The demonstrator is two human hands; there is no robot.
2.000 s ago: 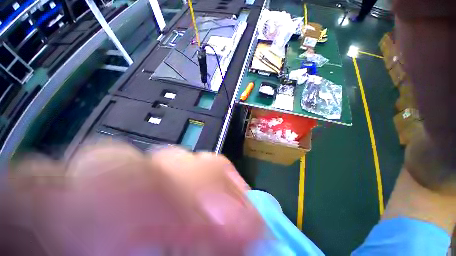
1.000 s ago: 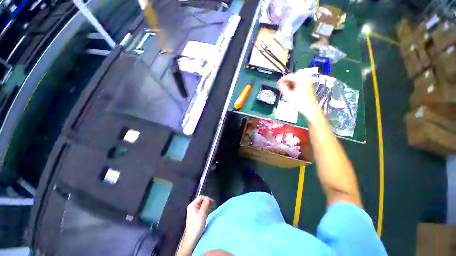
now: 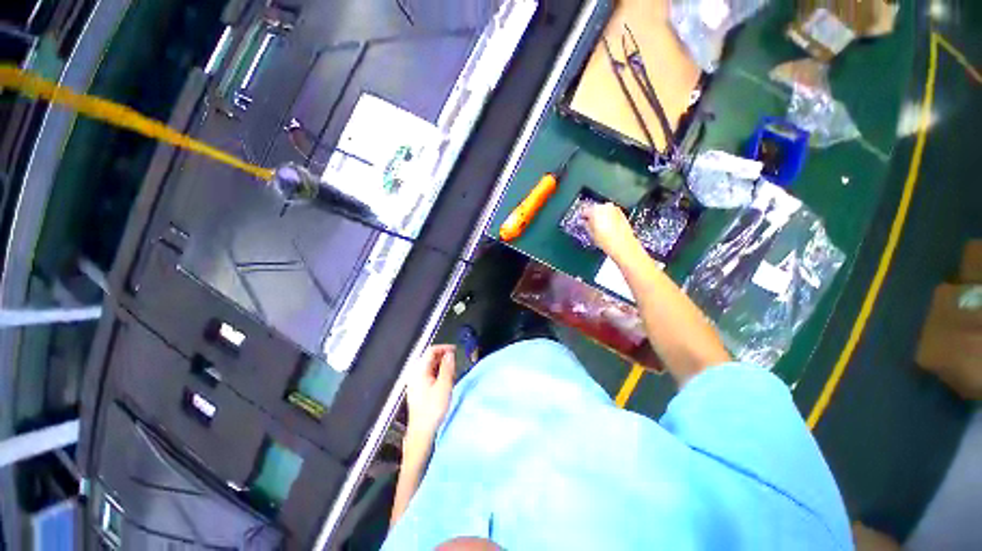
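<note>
My right hand (image 3: pixel 606 226) is at a small dark screw tray (image 3: pixel 576 219) on the green side table, its fingertips down at the silvery screws; whether it grips any is hidden. A second dark tray of screws (image 3: pixel 664 224) lies just right of that hand. My left hand (image 3: pixel 432 371) is by the conveyor's metal edge, fingers curled; whether it holds anything is unclear. A power screwdriver (image 3: pixel 334 199) hangs on a yellow cord over the display rear shell (image 3: pixel 275 258), which has a white chassis plate (image 3: pixel 377 145) with a small green circuit board (image 3: pixel 398 169).
An orange-handled tool (image 3: pixel 530 207) lies at the table's near edge. Beyond are a carton piece with dark tools on it (image 3: pixel 635 75), a blue box (image 3: pixel 777 151) and a clear plastic bag (image 3: pixel 770 269). A red-lined scrap box (image 3: pixel 590 312) stands below. Brown cartons (image 3: pixel 953 339) are at right.
My right hand has moved left and down onto the screw tray. My left hand stays by the conveyor edge. The view has shifted nearer the table and shell, and the screwdriver hangs at a different slant.
</note>
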